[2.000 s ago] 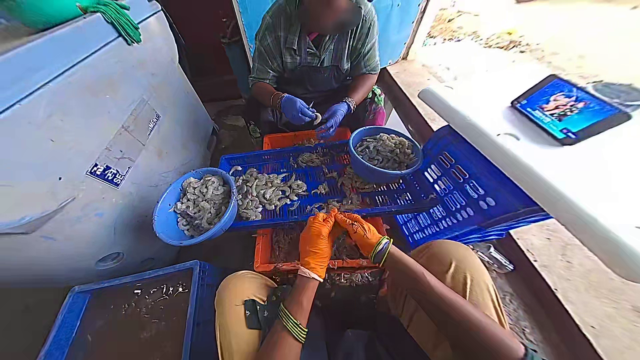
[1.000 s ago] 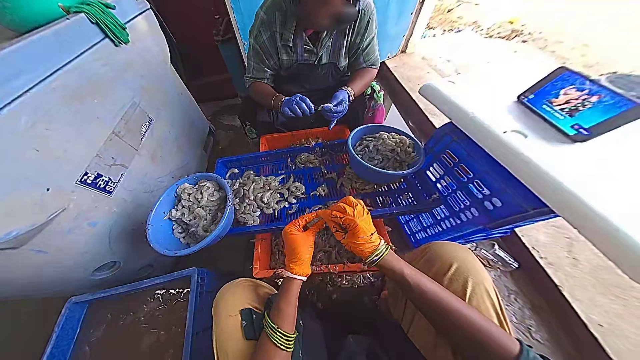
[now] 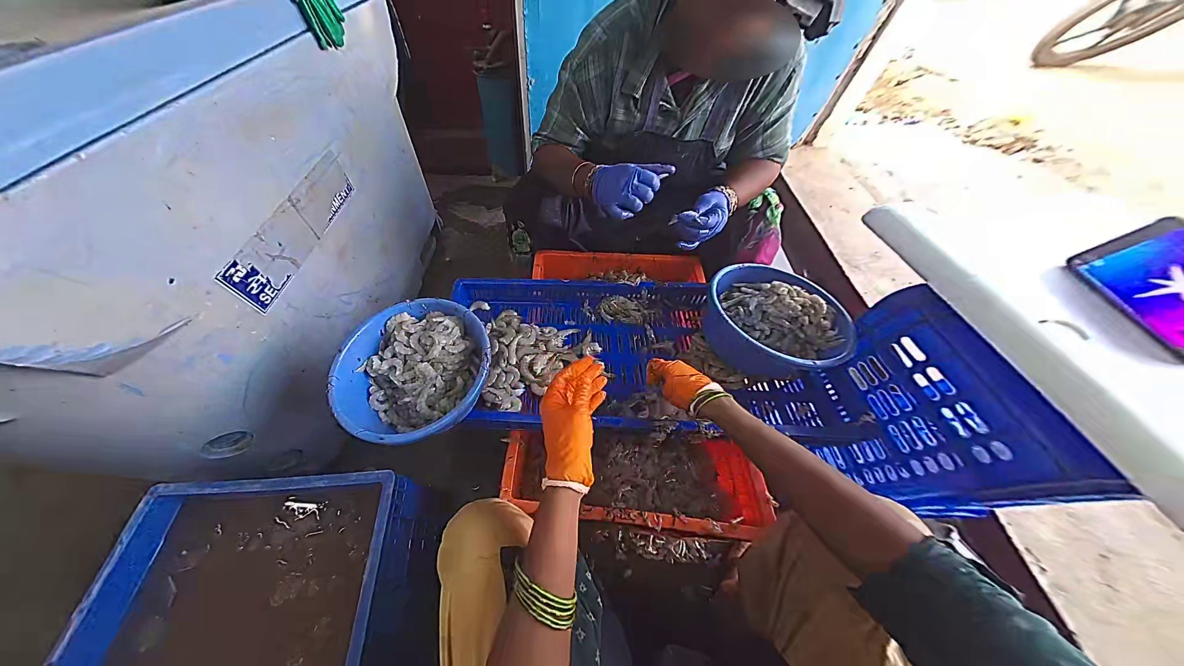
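My left hand (image 3: 572, 421), in an orange glove, has its fingertips together at the right edge of a pile of pale shrimp (image 3: 527, 356); whether it holds one I cannot tell. My right hand (image 3: 680, 384), also gloved in orange, is bent over heads and shell scraps at the near side of the blue crate (image 3: 453, 294); its fingertips are partly hidden. A blue bowl of shrimp (image 3: 344, 393) stands left of the pile, and another blue bowl (image 3: 717, 328) stands at the right. Below my hands lies an orange crate (image 3: 638, 518) of scraps.
Opposite sits a person whose blue-gloved hands (image 3: 629, 190) are above a second orange crate (image 3: 618, 266). A blue-framed tub of murky water (image 3: 384, 546) is at the lower left, beside a large white chest (image 3: 305, 240). At the right are a slotted blue crate (image 3: 999, 407) and a phone (image 3: 1138, 282) on a white surface.
My hands, together over the near orange crate before, have moved apart and forward to the blue crate. The other person's hands have also separated. The phone's screen picture is different.
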